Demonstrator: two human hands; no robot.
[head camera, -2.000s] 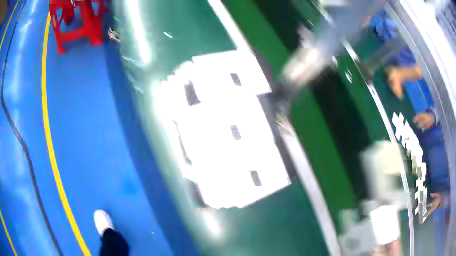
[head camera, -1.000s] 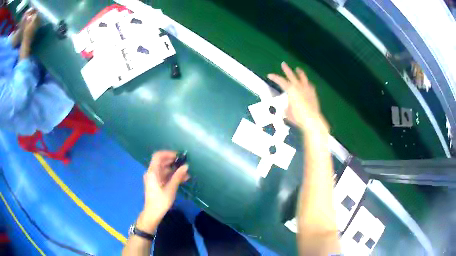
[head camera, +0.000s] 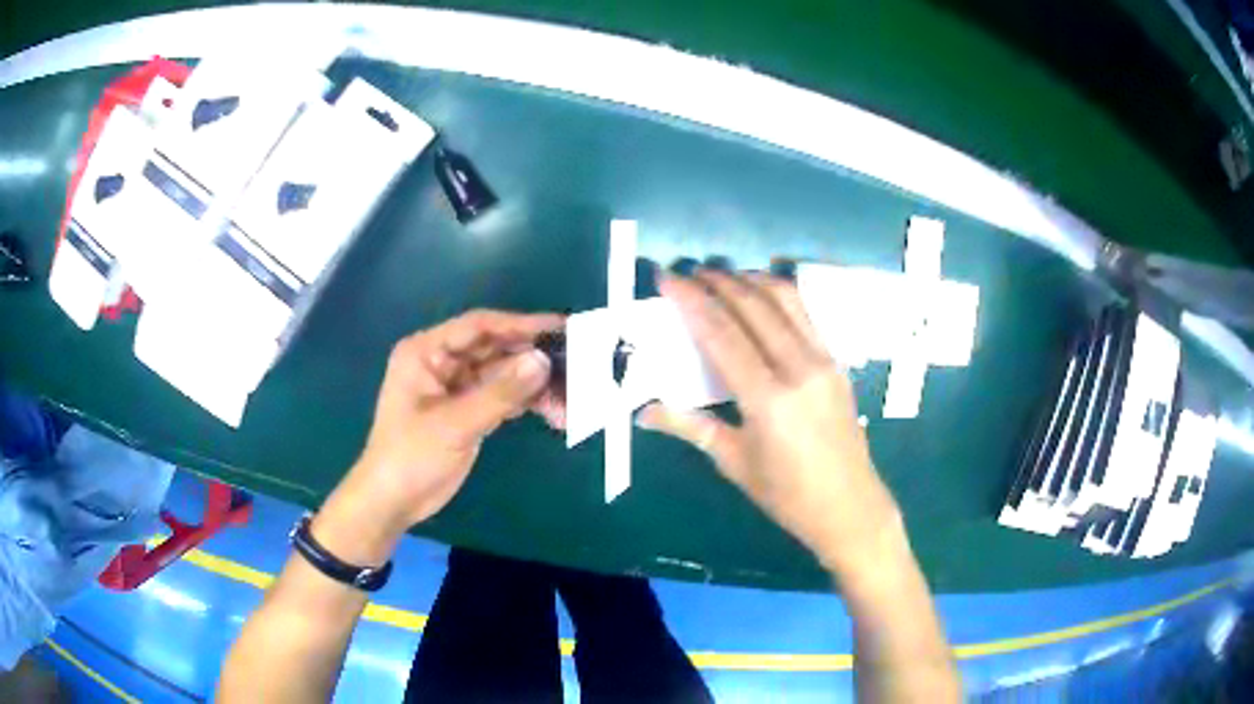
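My left hand (head camera: 461, 399) holds a small black accessory (head camera: 553, 360) in its fingertips at the left edge of a white card insert (head camera: 594, 378). The insert is cross-shaped with a round hole, and one panel is bent up. My right hand (head camera: 763, 392) grips the insert from the right, fingers over its top and thumb at its lower edge. Another flat white insert (head camera: 942, 323) lies right of my right hand. How far the accessory sits in the hole is hidden.
Printed white retail boxes (head camera: 296, 206) lie at the left over something red (head camera: 103, 110). A loose black accessory (head camera: 464, 186) lies beside them. An overlapping row of boxes (head camera: 1100, 426) lies at the right. A person's blue sleeve (head camera: 83, 502) and a red stool (head camera: 179, 536) show lower left.
The view has turned. My right hand has come down from the bench's far edge and taken hold of an insert. My left hand has brought the accessory to it.
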